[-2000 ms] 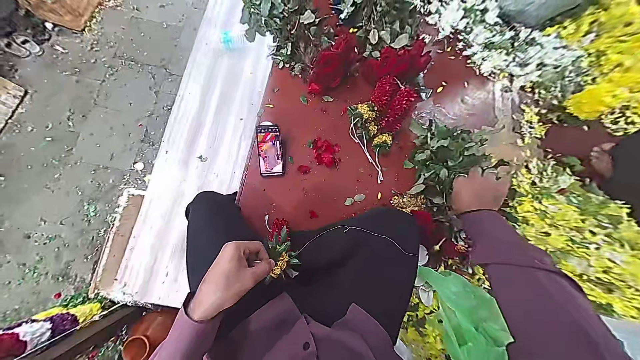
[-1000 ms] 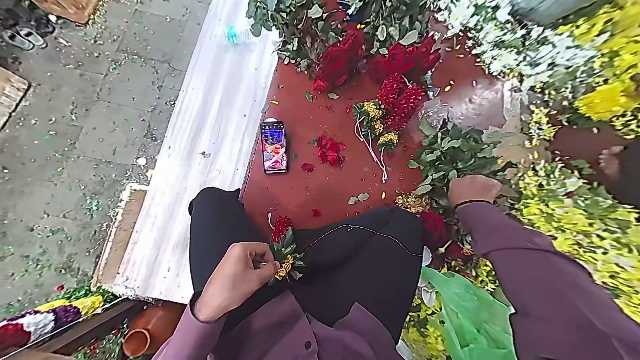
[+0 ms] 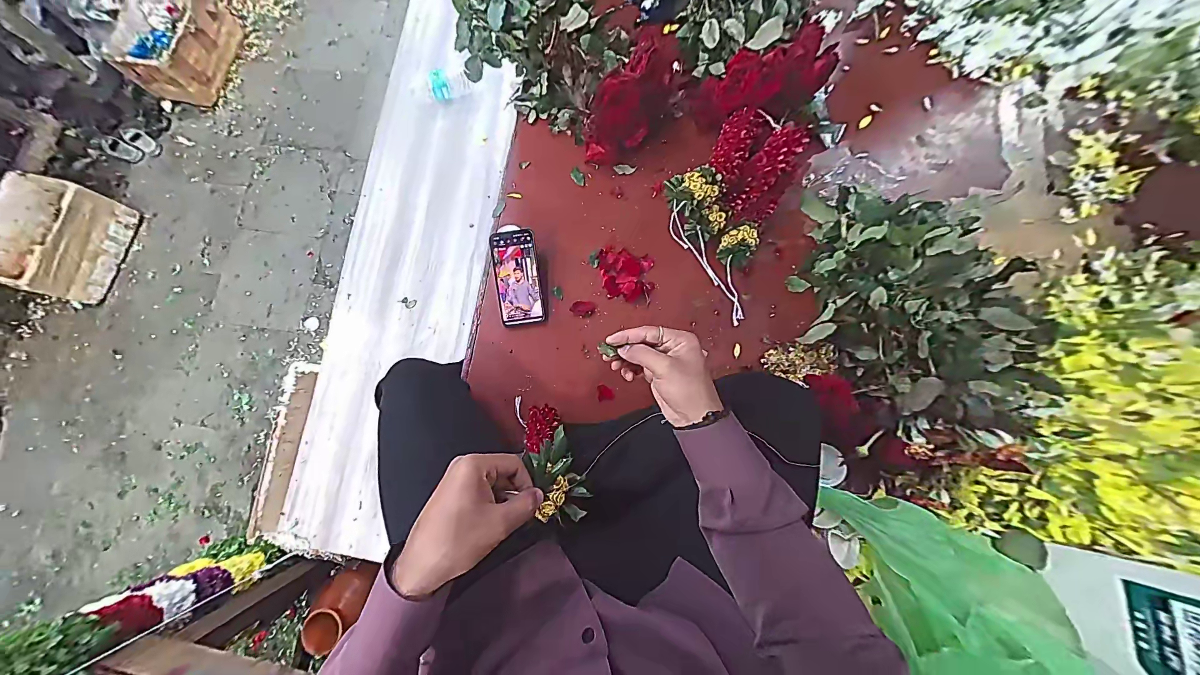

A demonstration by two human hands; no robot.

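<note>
My left hand (image 3: 478, 511), over my lap, pinches a small garland piece (image 3: 555, 469) of red buds, green leaves and yellow flowers. A thin thread (image 3: 614, 436) runs from it across my lap and under my right wrist. My right hand (image 3: 661, 366), raised above the red surface at my knees, holds a small green leaf (image 3: 608, 350) between thumb and fingertips. Beyond it lie loose red petals (image 3: 625, 275) and finished-looking red and yellow flower strings (image 3: 722, 197) with white cord ends. A pile of leafy stems (image 3: 900, 291) is at the right.
A phone with a lit screen (image 3: 517, 278) lies at the red surface's left edge, beside a white cloth strip (image 3: 403, 216). Red roses (image 3: 637, 94) are at the back. Yellow flowers (image 3: 1116, 394) and a green plastic sheet (image 3: 956, 572) lie right. A clay pot (image 3: 337, 609) sits lower left.
My right hand has moved left from the leafy pile to above the red surface, now with a leaf in its fingertips. My left hand keeps its hold on the garland piece.
</note>
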